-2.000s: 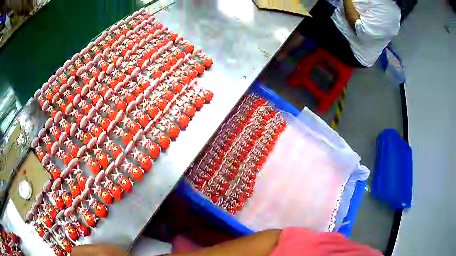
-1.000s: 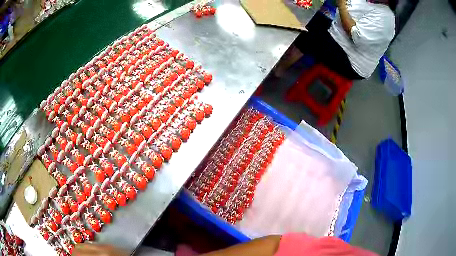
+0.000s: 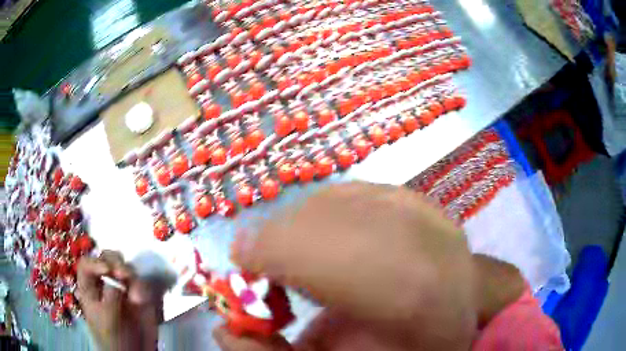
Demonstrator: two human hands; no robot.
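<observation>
My right hand (image 3: 371,253) is large and blurred at bottom centre, its fingers closed around a red figure (image 3: 264,308) with a white, petal-like part and a pink spot. My left hand (image 3: 113,295) is at lower left, its bent fingers around a small white piece (image 3: 113,282), blurred. Rows of red figures with white bars (image 3: 295,171) lie on the metal table beyond my hands. A loose heap of red figures (image 3: 58,233) lies at left, with a paler heap of white pieces (image 3: 24,192) behind it.
A tan cardboard pad (image 3: 165,99) bears a round white spot (image 3: 139,117), left of the rows. At right is the lined crate (image 3: 515,147) with rows and a white sheet (image 3: 508,226). Beyond are a red stool (image 3: 552,140), a blue bin (image 3: 583,295) and part of a person (image 3: 609,62).
The view has swung left, so the rows and crate sit further right. Both hands are now in view, the right with a red figure; earlier only my right arm and a blurred hand showed.
</observation>
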